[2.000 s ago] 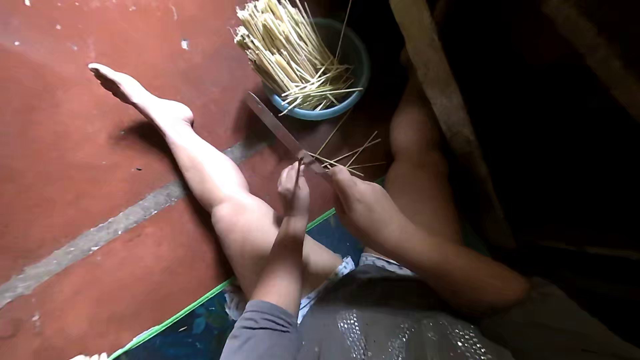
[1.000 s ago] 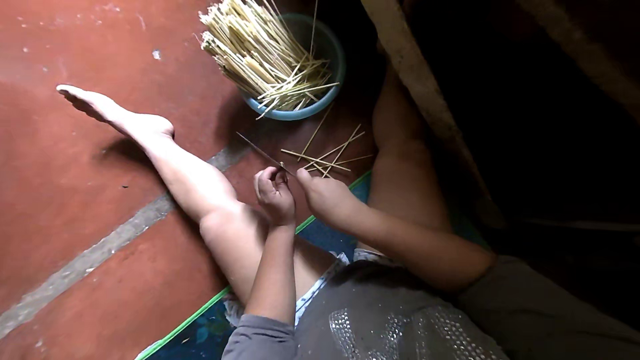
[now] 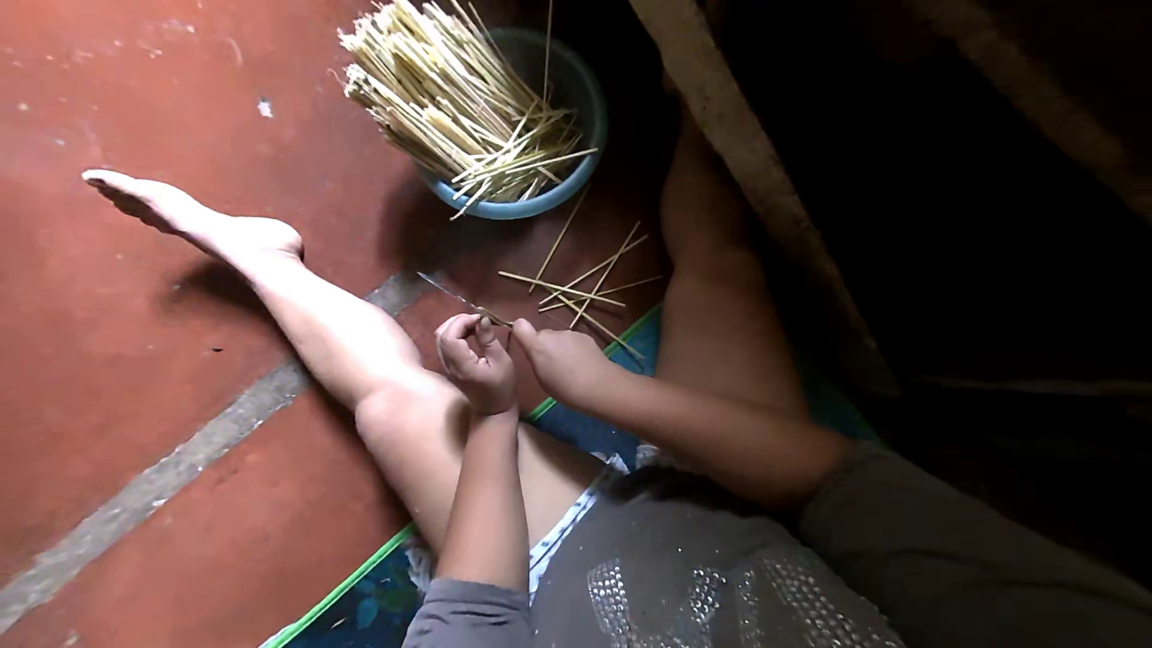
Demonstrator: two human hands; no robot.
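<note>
My right hand (image 3: 565,362) is closed around the handle end of a thin-bladed knife (image 3: 447,290), whose blade points up and to the left. Close beside it, my left hand (image 3: 477,358) has its fingers curled near the blade; a short piece of stalk seems pinched there, though it is too small to be sure. Beyond my hands several thin straw-coloured stalks (image 3: 585,292) lie crossed on the floor. Farther up, a blue plastic basin (image 3: 513,210) holds a thick bundle of pale stalks (image 3: 441,99) that leans over its left rim.
My bare legs stretch out on both sides of the loose stalks, on a red floor (image 3: 117,378) with a grey strip (image 3: 193,459). Under me lies a dark blue mat (image 3: 360,603) with a green edge. A wooden beam (image 3: 747,153) slants down beside my right leg.
The knife blade looked broad two seconds ago and now shows nearly edge-on. My hands stay close together; the right hand has shifted slightly on the handle. Loose stalks beyond them show more fully.
</note>
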